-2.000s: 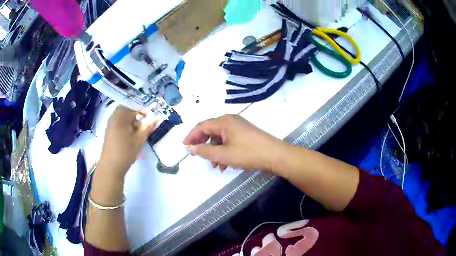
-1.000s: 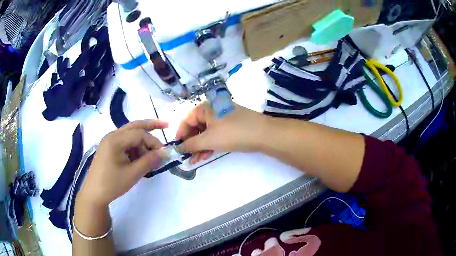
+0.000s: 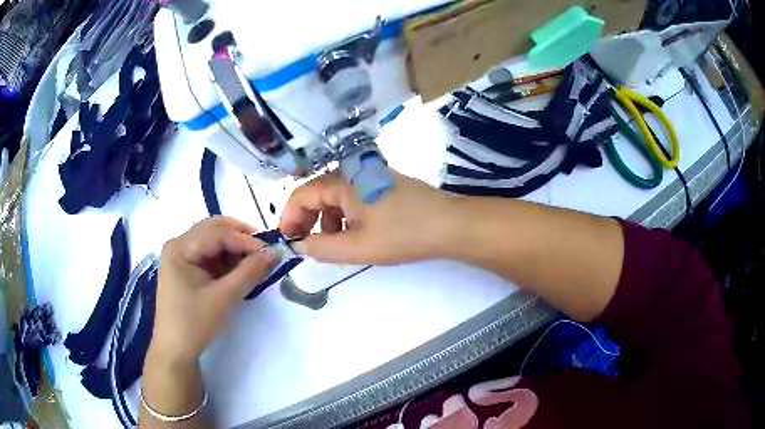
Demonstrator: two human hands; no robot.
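A small dark cloth piece with a light stripe (image 3: pixel 275 272) is pinched between both hands, just in front of the sewing machine's needle area. My left hand (image 3: pixel 205 272) holds its left side with thumb and fingertips. My right hand (image 3: pixel 365 219) pinches its right end, below the blue-grey fitting (image 3: pixel 369 178). The fingers hide much of the piece. A dark curved strip (image 3: pixel 210 183) lies on the bed behind my left hand. The white sewing machine head (image 3: pixel 294 42) stands above; the needle tip cannot be made out.
Striped bands (image 3: pixel 512 151) lie fanned right of the machine, beside scissors with yellow and green handles (image 3: pixel 653 134). A mint-green piece (image 3: pixel 566 38) is on the cardboard (image 3: pixel 470 50). Curved dark pieces (image 3: pixel 105 297) lie left; a crumpled navy heap (image 3: pixel 109 151) is upper left.
Over two seconds, my right hand has moved to the needle area, and both hands have come together on the small piece. Since one second ago, the left fingers have closed in more.
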